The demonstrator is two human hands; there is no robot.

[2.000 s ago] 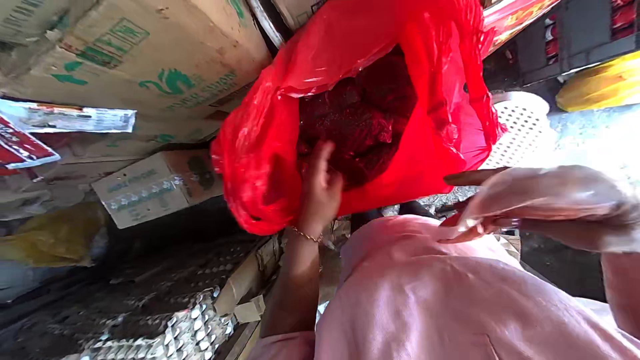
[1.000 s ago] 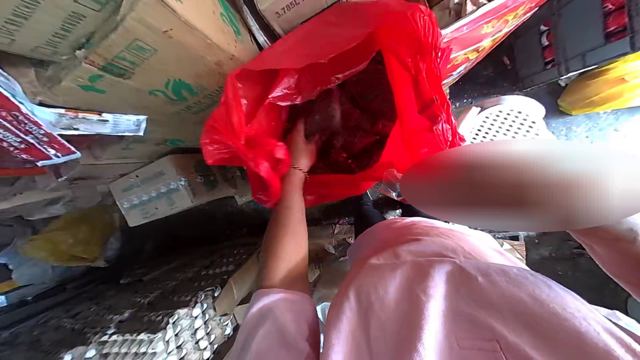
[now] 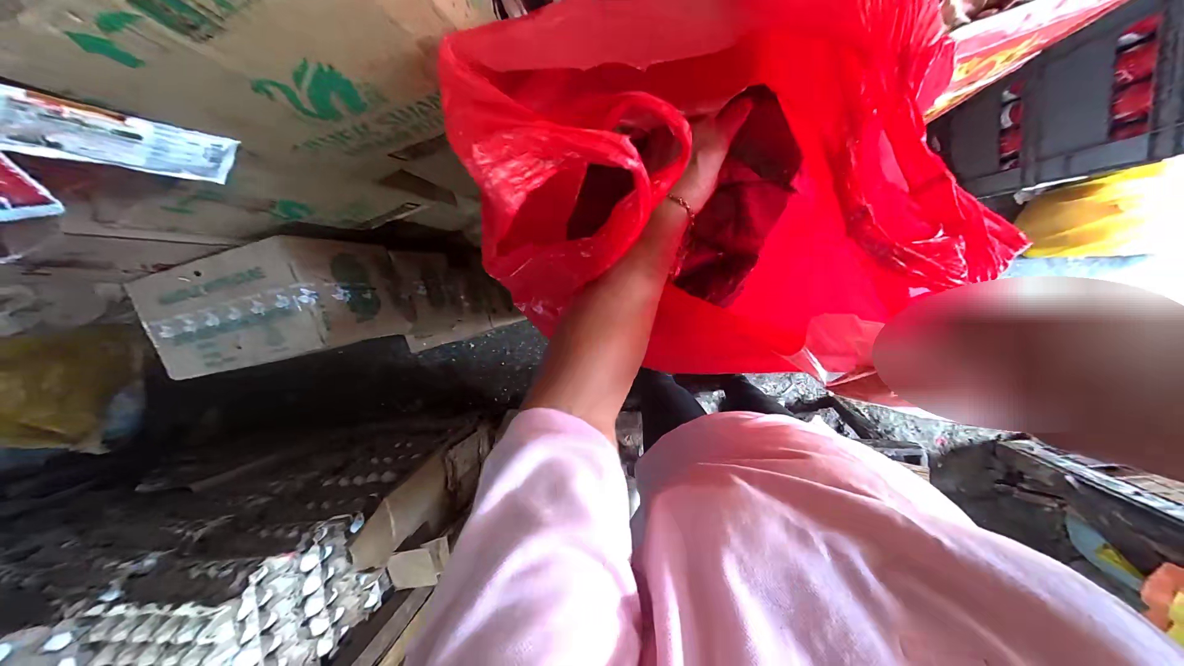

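A large red plastic bag stands with its mouth open, and dark red contents, too unclear to name, show inside. My left hand, with a thin bracelet at the wrist, reaches into the bag's mouth; its fingertips are hidden. A looped fold of the red plastic lies against the left side of that wrist. My right hand is at the right, by the bag's lower right edge, and is blurred over. A bit of clear plastic shows beside it.
Cardboard boxes are stacked at the left. Egg trays lie at the lower left, near cardboard scraps. Dark crates with red items and a yellow plastic bag are at the upper right.
My left hand has moved right and further over the bag's mouth, and the plastic has folded around beside the wrist. The white perforated stool seen earlier is now hidden behind the bag.
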